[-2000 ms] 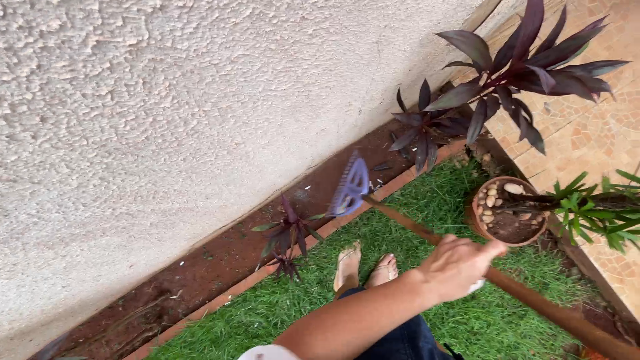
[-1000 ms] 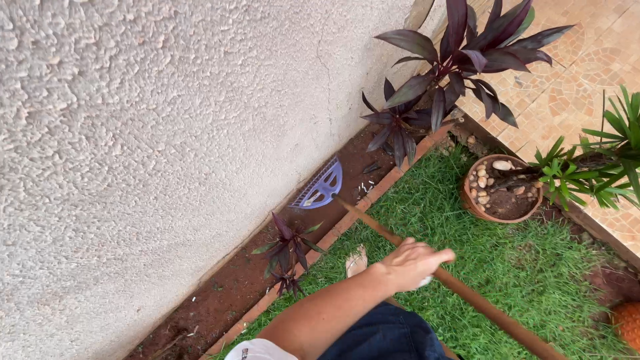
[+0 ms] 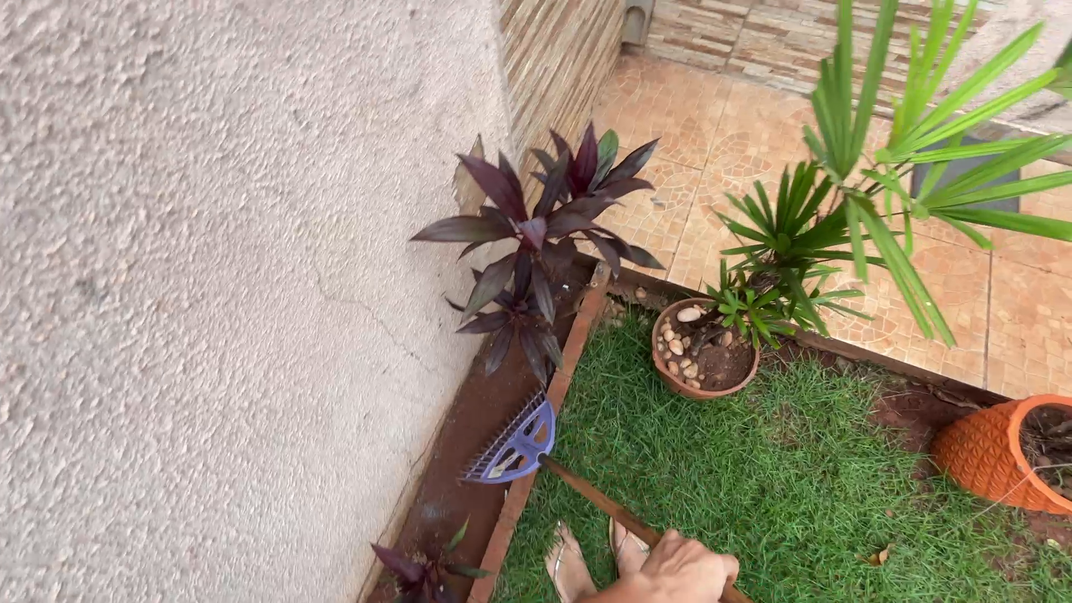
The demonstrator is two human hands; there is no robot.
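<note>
My right hand point(image 3: 682, 569), at the bottom edge, is closed around the wooden handle point(image 3: 599, 500) of a rake. The rake's blue plastic head point(image 3: 517, 444) lies over the narrow soil bed point(image 3: 448, 502) and reaches across its brick edging point(image 3: 512, 521), with its tines toward the wall. A dark purple leafy plant point(image 3: 523, 322) stands just beyond the head, and a smaller purple plant point(image 3: 423, 574) grows nearer to me. My left hand is out of the picture.
A rough plastered wall point(image 3: 251, 318) borders the bed on the left. On the grass point(image 3: 670, 452) are my sandalled feet point(image 3: 569, 563), a terracotta pot point(image 3: 712, 388) with pebbles and a palm point(image 3: 779, 243), and an orange pot point(image 3: 980, 456). Tiled paving point(image 3: 737, 134) lies beyond.
The rake head was in the air two seconds ago, then came down to the soil bed near the wall; now it overlaps the brick edging beside the larger purple plants. The view has shifted.
</note>
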